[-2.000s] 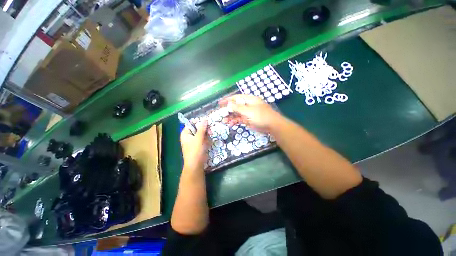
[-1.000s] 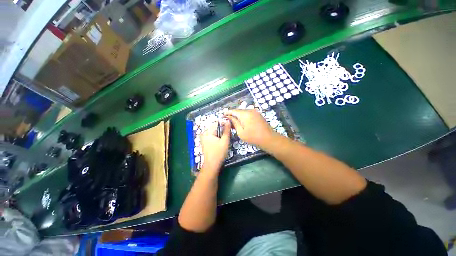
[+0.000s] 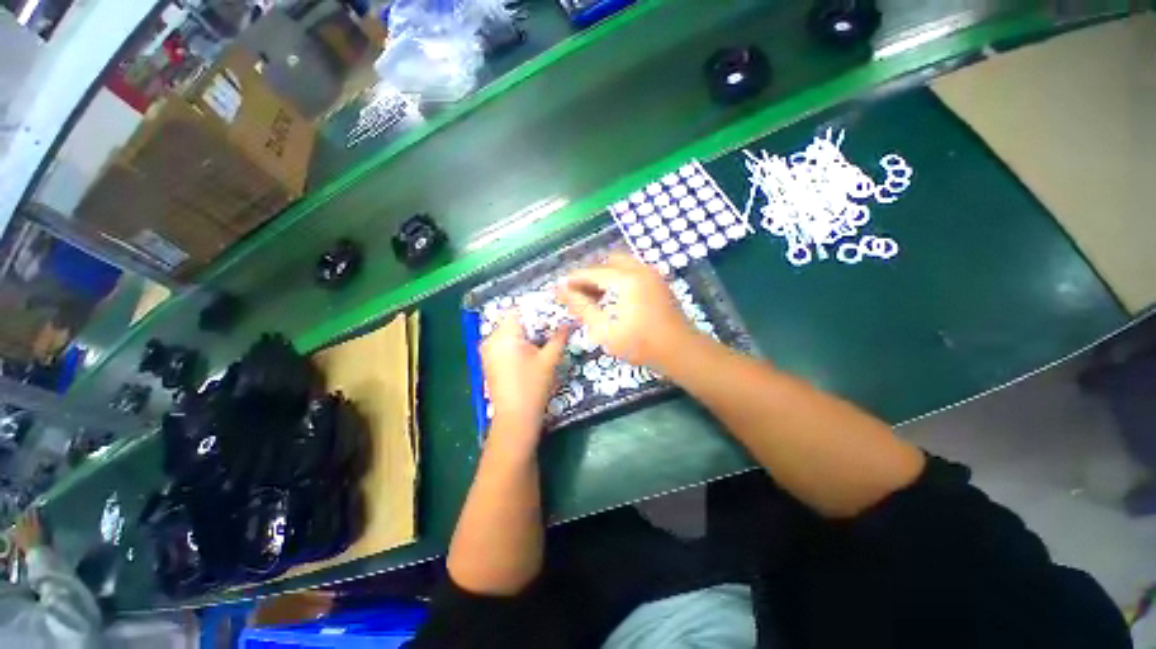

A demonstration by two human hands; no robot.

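Observation:
A shallow parts tray [image 3: 725, 311] with a blue left edge holds many loose white and silvery discs [image 3: 614, 375]. My left hand [image 3: 522, 368] is over the left part of the tray, thumb and fingers raised. My right hand [image 3: 624, 308] is over the middle of the tray, fingers bent toward my left hand. Whether either hand holds a disc is too small and blurred to tell. A flat disc sheet [image 3: 681, 216] with discs in rows lies at the tray's upper right edge.
A pile of white ring and strip scraps [image 3: 818, 197] lies right of the sheet. Stacked black housings [image 3: 260, 463] stand on cardboard [image 3: 387, 431] at left. The conveyor belt [image 3: 571, 152] carries spaced housings behind. A person's hand and sleeve [image 3: 51, 590] show at lower left.
My hands have drawn slightly apart over the tray since one second ago. The dark thin thing seen at my left fingers earlier no longer shows. A person's sleeve has appeared at lower left.

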